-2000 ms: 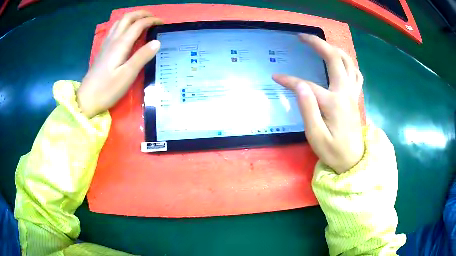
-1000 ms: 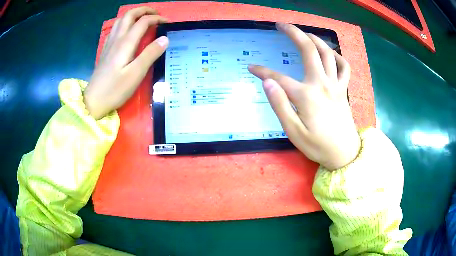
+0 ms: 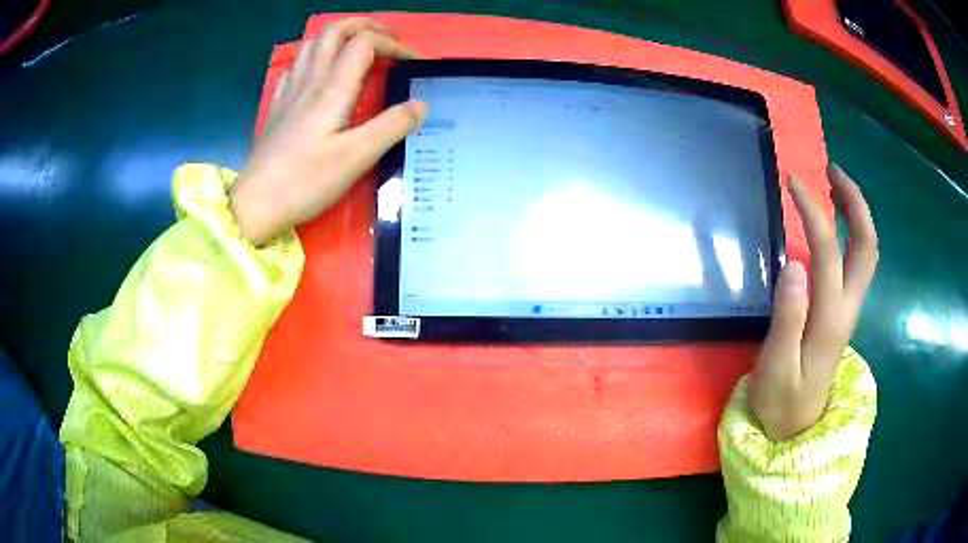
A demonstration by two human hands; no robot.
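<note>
A tablet computer point(image 3: 637, 191) lies in a red foam tray point(image 3: 499, 414). Its screen is lit, with a pale window, a narrow list at the left, a taskbar along the bottom and a white glare in the middle. A white barcode label point(image 3: 391, 327) is at the tablet's lower left corner. My left hand point(image 3: 324, 133) rests over the tray's upper left, thumb at the screen's left edge, fingers near the tablet's top left corner, not closed round it. My right hand point(image 3: 817, 308) is at the tablet's right edge, fingers apart, thumb near the bezel, holding nothing.
The tray lies on a shiny dark green surface point(image 3: 127, 212). Another red tray point(image 3: 817, 27) with a dark-screened tablet point(image 3: 897, 42) is at the upper right. Part of a red object point(image 3: 23, 30) shows at the upper left corner. Blue cloth point(image 3: 27, 456) shows at the lower left edge.
My right hand has moved off the screen to the tablet's right edge. The icons in the window's main area are gone. Tray, tablet and left hand appear further right in view.
</note>
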